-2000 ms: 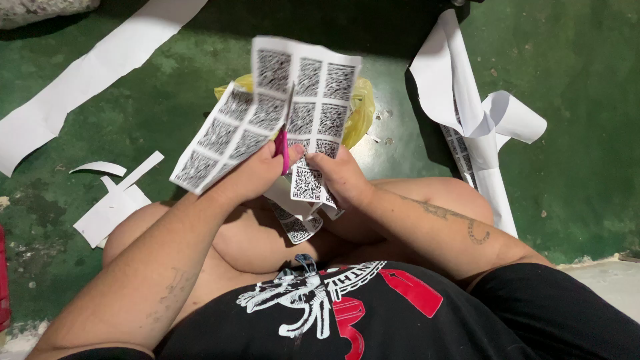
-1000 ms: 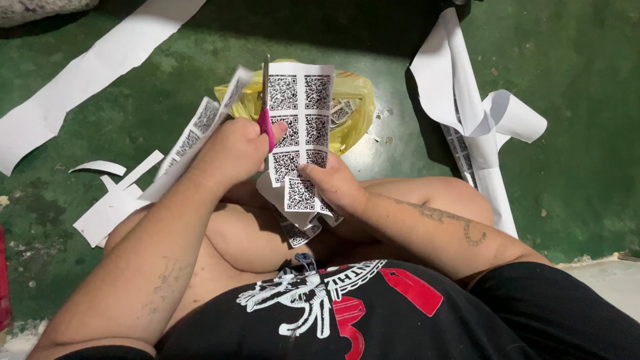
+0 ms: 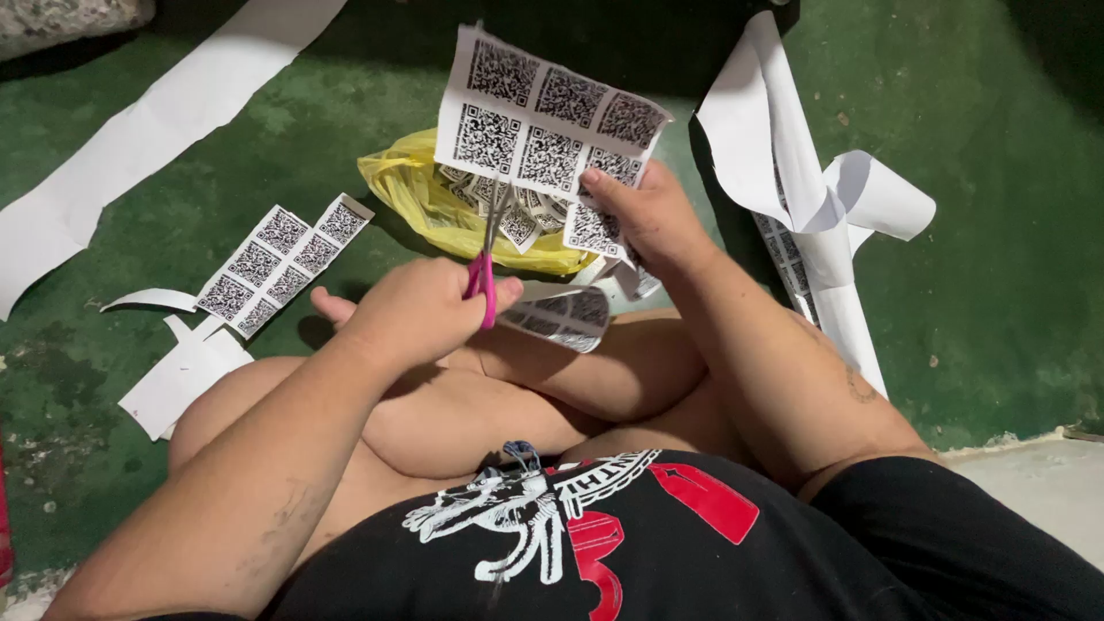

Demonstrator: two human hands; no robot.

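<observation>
Pink-handled scissors [image 3: 486, 285] are in my left hand [image 3: 418, 306], blades pointing up, their tips at the lower edge of a white paper sheet [image 3: 552, 121] printed with rows of black-and-white square codes. My right hand [image 3: 651, 216] pinches that sheet at its lower right corner, thumb on top. Under the right hand are a smaller printed piece [image 3: 593, 231] and other partly hidden paper. A curved printed piece [image 3: 565, 317] lies over my leg, beside my left thumb. Behind the scissors, a yellow plastic bag [image 3: 405, 203] holds several cut code pieces [image 3: 517, 226].
On the green floor at left lie a two-row printed strip [image 3: 285, 267], blank paper offcuts [image 3: 185, 379] and a long white paper strip [image 3: 129, 147]. Rolled and curled white paper [image 3: 828, 224] lies at right. A rough stone-like object [image 3: 69, 21] is at the top left.
The printed strip that was by my left hand now lies on the floor at left. The sheet in my right hand has been raised and turned sideways. My left hand has moved lower with the scissors.
</observation>
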